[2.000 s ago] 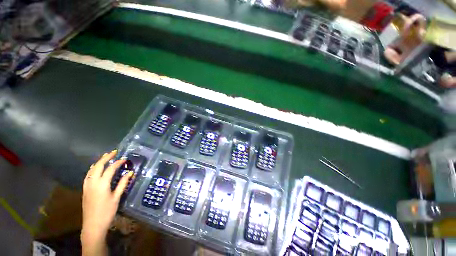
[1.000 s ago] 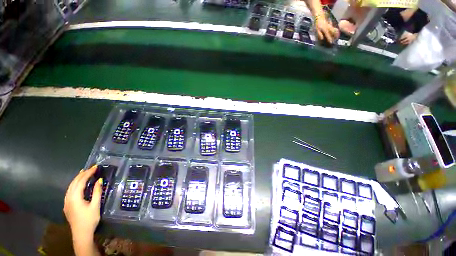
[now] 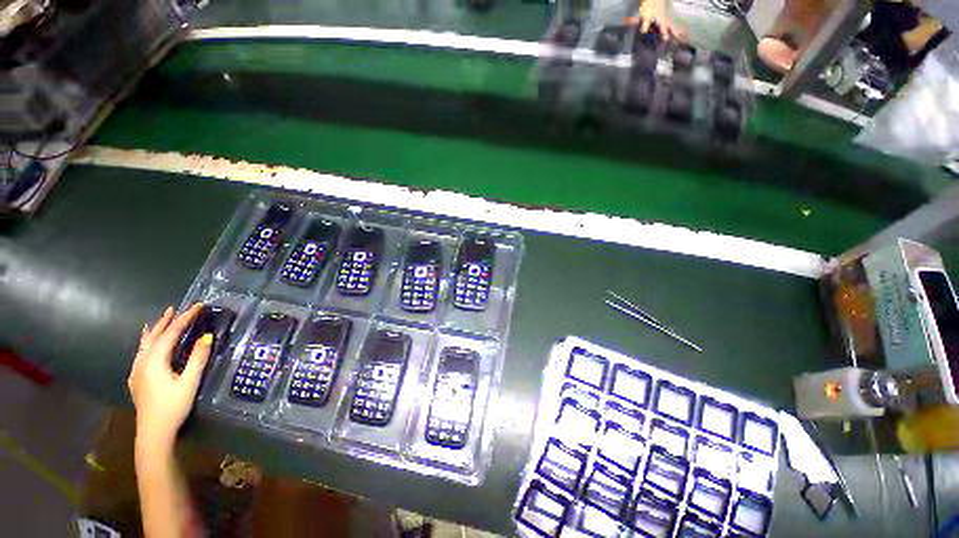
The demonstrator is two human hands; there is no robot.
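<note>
A clear phone tray lies on the dark green bench with two rows of dark keypad phones, one in each pocket. My left hand is at the tray's front left corner, its fingers around the edges of the phone in that pocket. The hand covers part of this phone; I cannot tell whether it is lifted. A white lens tray with black-edged screen windows lies to the right, cut off by the bottom edge. My right hand is not in view.
Tweezers lie behind the lens tray. At right are a boxed device, a small bottle and a yellow container. Across the green conveyor, another person's hand is at a blurred phone tray. Cartons are below the bench.
The view has shifted. My left hand stays at the same corner phone. The tray across the conveyor has moved nearer, onto the conveyor, with the other person's hand at its far edge.
</note>
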